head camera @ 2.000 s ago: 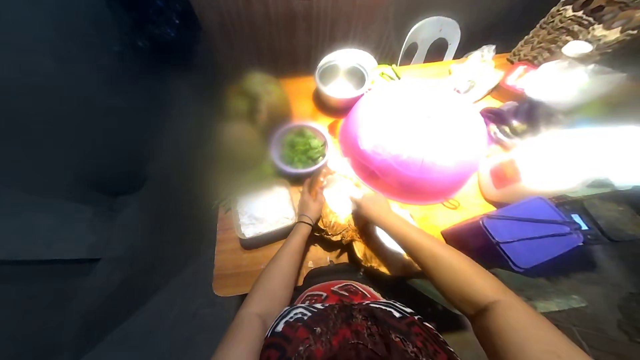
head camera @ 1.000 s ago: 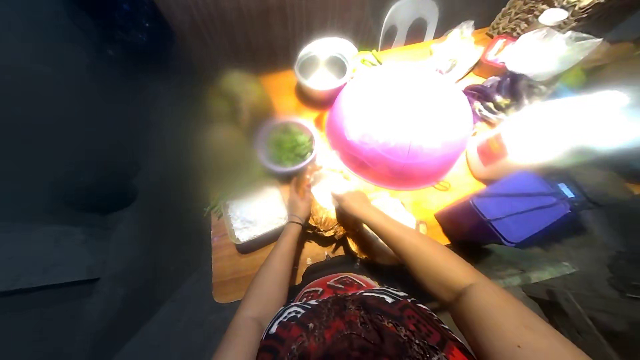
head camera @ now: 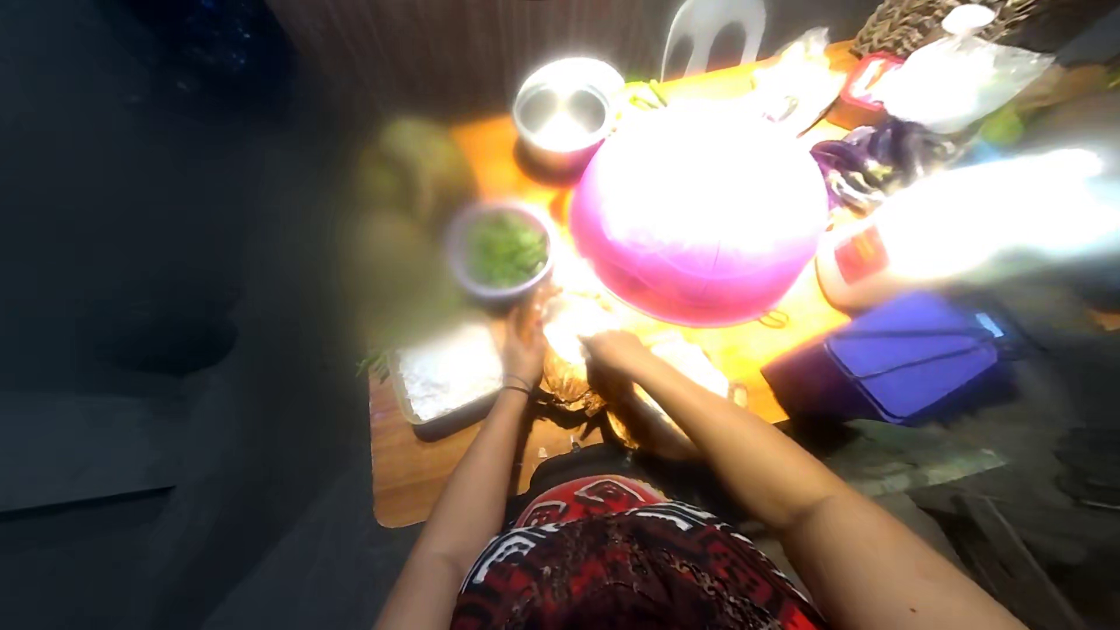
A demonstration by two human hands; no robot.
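Note:
My left hand (head camera: pixel 525 344), with a dark band at the wrist, rests against the left side of a brown, papery-looking item (head camera: pixel 564 376) near the table's front edge. My right hand (head camera: pixel 619 352) is at its right side, fingers curled; glare hides whether anything is in them. Brown dry scraps lie below the hands. Just beyond my left hand stands a bowl of chopped green leaves (head camera: pixel 505 248). A large pink plastic basin or cover (head camera: pixel 700 280), partly washed out by light, sits beyond my right hand.
A white-filled tray (head camera: pixel 451 372) lies left on the wooden table (head camera: pixel 402 490). A metal pot (head camera: pixel 564 109) stands at the back. Rightward are purple eggplants (head camera: pixel 875 157), plastic bags (head camera: pixel 954 79), a large white container (head camera: pixel 927 227) and a blue-purple box (head camera: pixel 910 354).

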